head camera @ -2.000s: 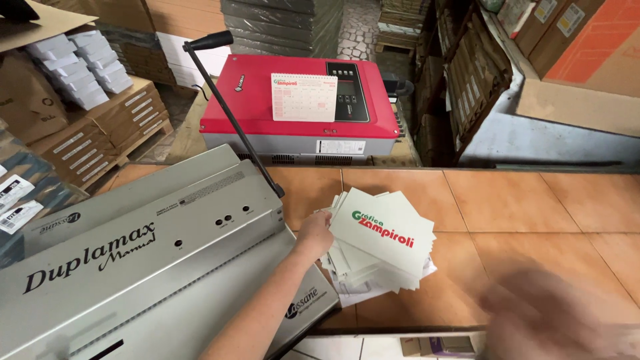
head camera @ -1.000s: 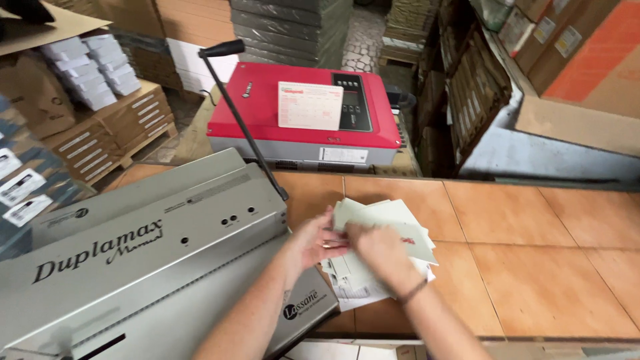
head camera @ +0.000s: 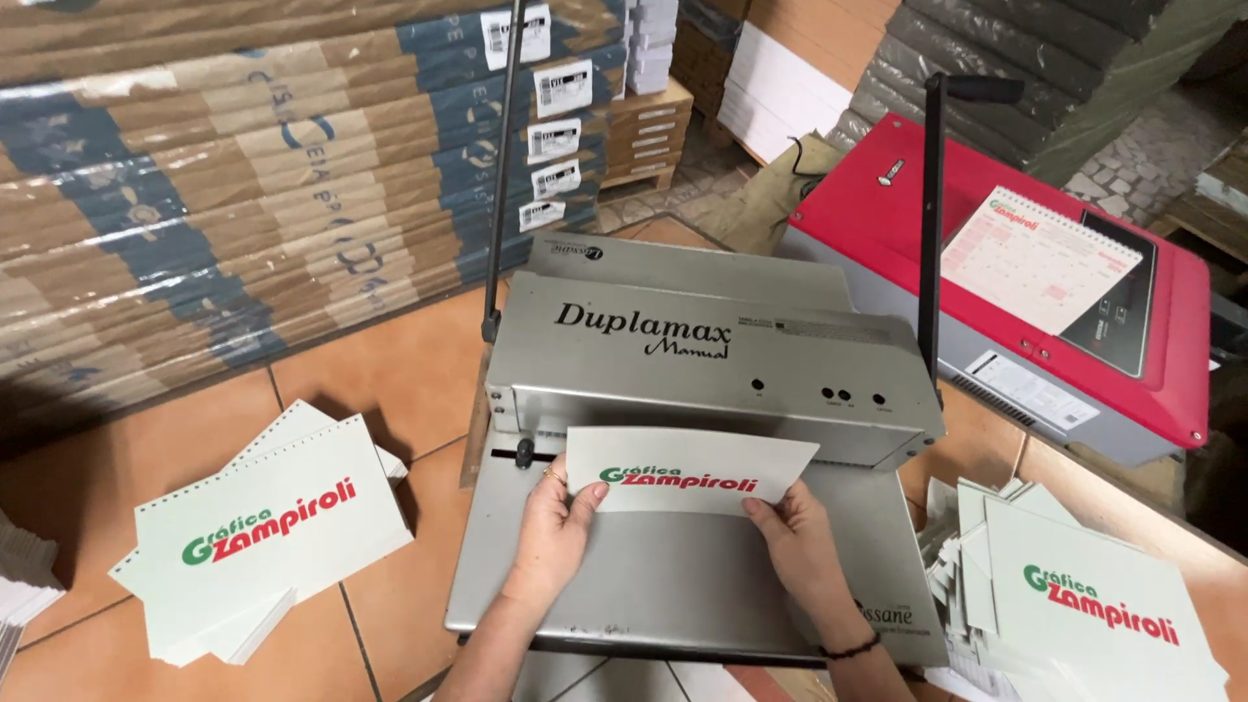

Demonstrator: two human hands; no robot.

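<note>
A white printed card sheet or thin stack (head camera: 682,458) is held by its two ends, with my left hand (head camera: 556,526) at the left and my right hand (head camera: 799,536) at the right. Its far edge lies close to the slot of a grey Lassane Duplamax manual punching machine (head camera: 624,380), over the metal bed. Left of the machine, printed sheets with a row of punched holes (head camera: 273,526) lie fanned in a pile on the tiles. At the right, a loose pile of similar printed sheets (head camera: 1072,585) shows no holes along its visible edges.
A black lever arm (head camera: 933,224) rises at the machine's right side, another (head camera: 502,175) at its left. Beyond stands a red and grey machine (head camera: 868,195) with a spiral-bound calendar (head camera: 1038,258) on top. Wrapped paper bundles (head camera: 244,175) are stacked behind the tiled counter (head camera: 409,370).
The view has swung left. Both hands were at the right-hand pile one second ago; now they hold a printed piece at the punching machine.
</note>
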